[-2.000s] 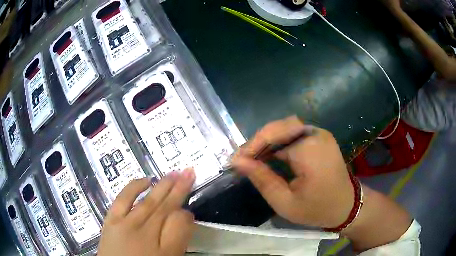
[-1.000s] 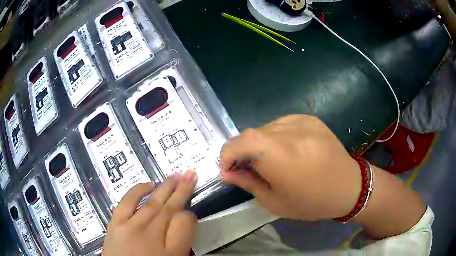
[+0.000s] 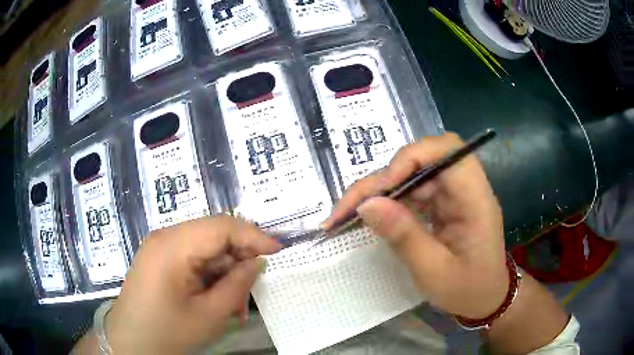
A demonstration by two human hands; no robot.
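My right hand (image 3: 427, 222) holds a slim black pointed tool (image 3: 445, 163), its fine tip at the top rows of a white label sheet (image 3: 327, 291). My left hand (image 3: 194, 277) pinches the sheet's upper left edge between thumb and fingers. The sheet lies in front of the near edge of a clear blister tray (image 3: 431, 111). The tray holds two rows of white retail packs, such as one (image 3: 271, 152) just beyond my hands. Whether a sticker is on the tool tip cannot be told.
Yellow-green thin sticks (image 3: 469, 41) lie on the dark green mat (image 3: 486, 125) at upper right. Beside them stand a white fan base (image 3: 490, 31), its round grille (image 3: 566, 14) and a white cable (image 3: 584, 125). A red stool (image 3: 570, 253) is at right.
The view has shifted, so the tray shows further right. My hands have left the nearest pack and are now at the label sheet, which has come into view with its printed side showing.
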